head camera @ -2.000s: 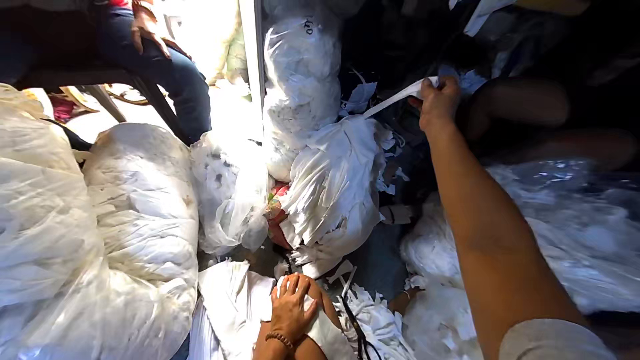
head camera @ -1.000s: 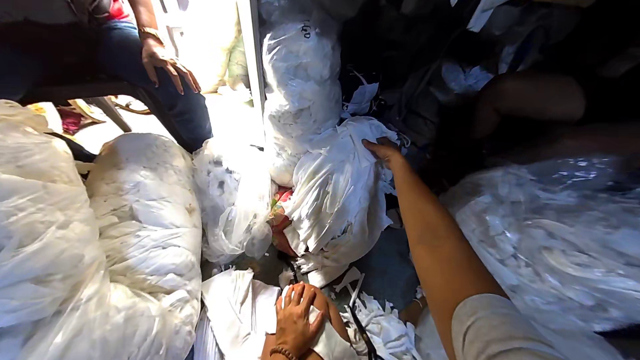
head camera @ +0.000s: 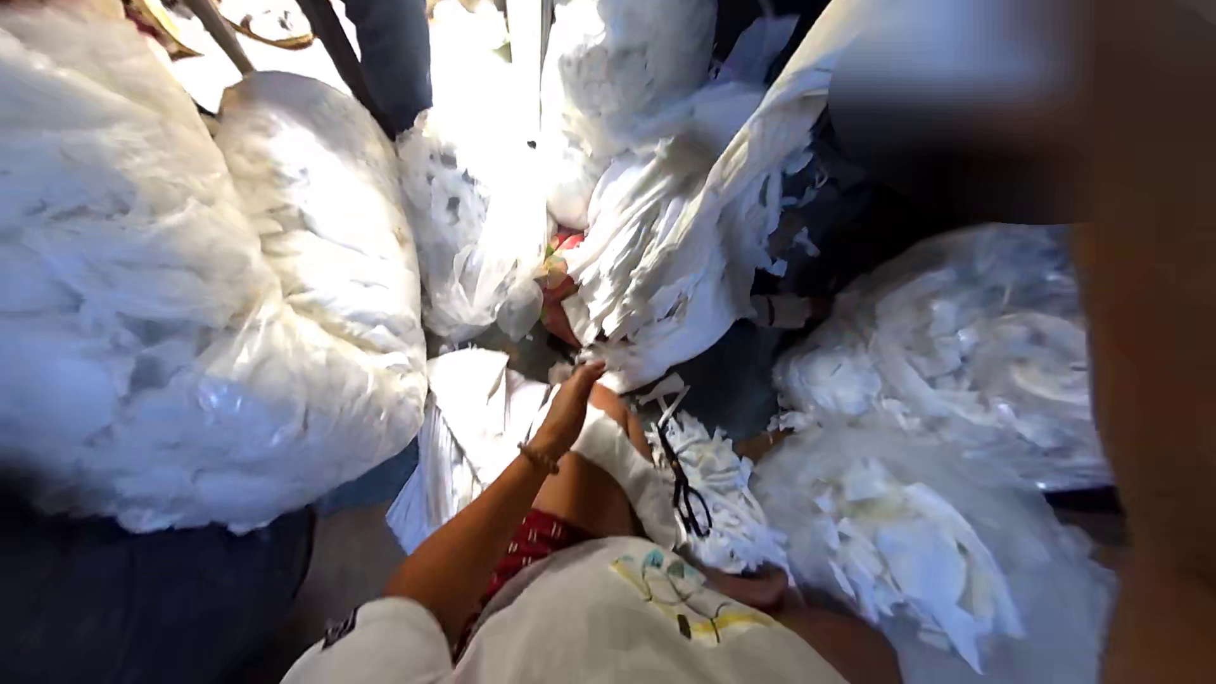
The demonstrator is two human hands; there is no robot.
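My left hand (head camera: pixel 575 394), with a beaded bracelet at the wrist, is seen edge-on by my knee. Its fingers look extended, near the lower edge of a white cloth bundle (head camera: pixel 655 266), with no held thing visible. A long white cloth strip (head camera: pixel 746 133) stretches from that bundle toward the top right. My right arm (head camera: pixel 1140 399) is blurred and very near the camera; its hand cannot be made out, nor what it holds. Dark-handled scissors (head camera: pixel 686 494) lie on white cloth scraps (head camera: pixel 727 475) beside my leg. Folded white cloth (head camera: pixel 475 389) lies left of my knee.
Large clear bags of white material (head camera: pixel 323 218) fill the left side. More plastic bags with white scraps (head camera: pixel 931 351) lie at the right. A tall filled bag (head camera: pixel 627 66) stands behind the bundle, beside a bright upright post (head camera: pixel 524 85). Another person's trouser leg (head camera: pixel 391 57) is at the top.
My right hand was at the strip, then on top of the bundle; now my right arm is raised close to the camera. My left hand has turned edge-on. The view has tilted down.
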